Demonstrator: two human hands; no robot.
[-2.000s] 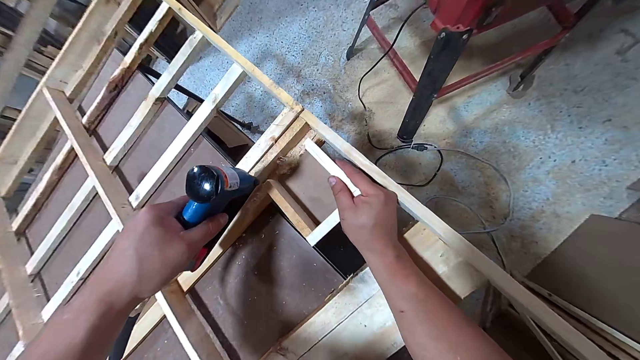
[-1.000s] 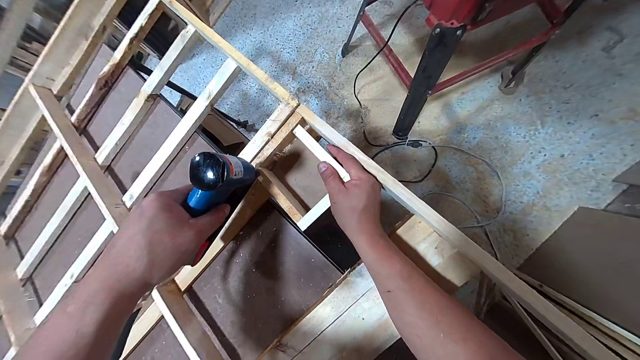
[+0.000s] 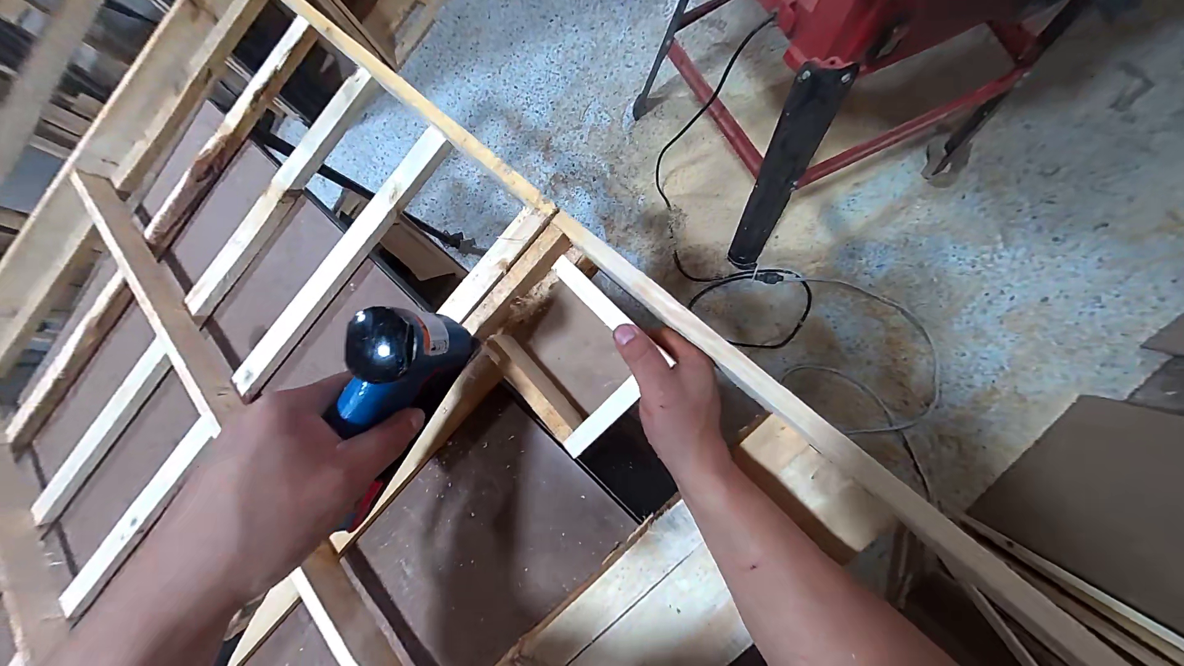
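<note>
My left hand (image 3: 305,472) is closed around the grip of a blue power tool (image 3: 398,351) with a shiny black rounded end, likely a nail gun. Its front end, partly hidden, is by a diagonal wooden rail of the frame. My right hand (image 3: 675,388) holds a small assembly of pale wood strips (image 3: 601,421), thumb on top, inside a corner of the wooden frame (image 3: 518,268). The assembly's upper strip lies near the long outer rail (image 3: 740,356); a short wooden piece (image 3: 535,387) meets its lower corner.
Several slats (image 3: 324,277) cross the frame at left over brown panels (image 3: 518,518). A red machine stand (image 3: 832,120) with black legs stands on the speckled floor at top right. Black and grey cables (image 3: 805,296) coil beyond the frame. Brown boards (image 3: 1082,490) lie at right.
</note>
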